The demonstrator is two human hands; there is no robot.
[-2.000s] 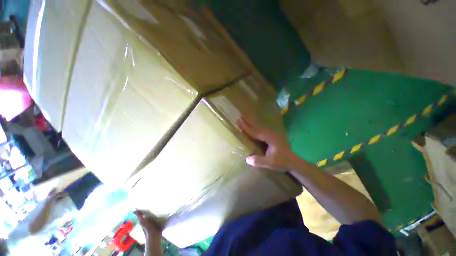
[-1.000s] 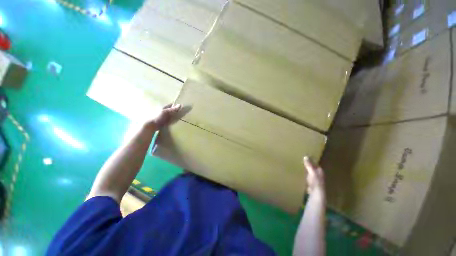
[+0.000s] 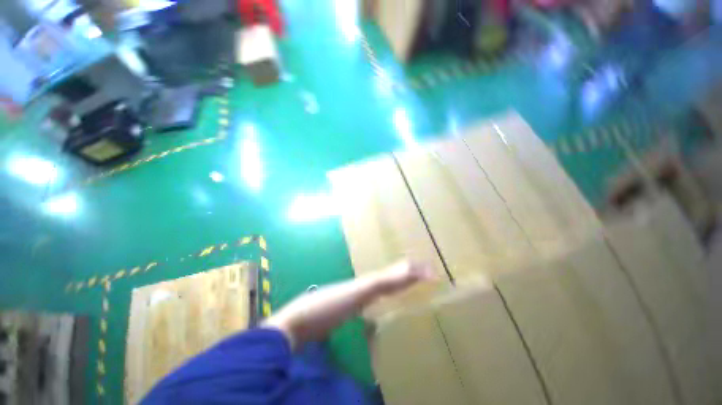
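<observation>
Large brown shipping cartons stand side by side in a stack at the lower right. The near carton [image 3: 443, 348] has a dark seam beside its neighbour, and more cartons [image 3: 467, 198] lie behind it with their tops a little lower. My left hand [image 3: 396, 277] reaches in from the lower left, blurred, and lies flat at the near carton's upper left edge, not closed round anything. Its separate fingers are hard to make out. My right hand is out of the picture.
A wooden pallet [image 3: 190, 316] lies on the green floor inside yellow-black tape at the lower left, with another pallet [image 3: 39, 356] at the left edge. A black object [image 3: 103, 134] and a small carton [image 3: 257, 55] stand further back.
The view has swung left, showing more floor and the pallets. My right hand has left the picture. The near carton now sits level beside its neighbours, with my left hand at its edge.
</observation>
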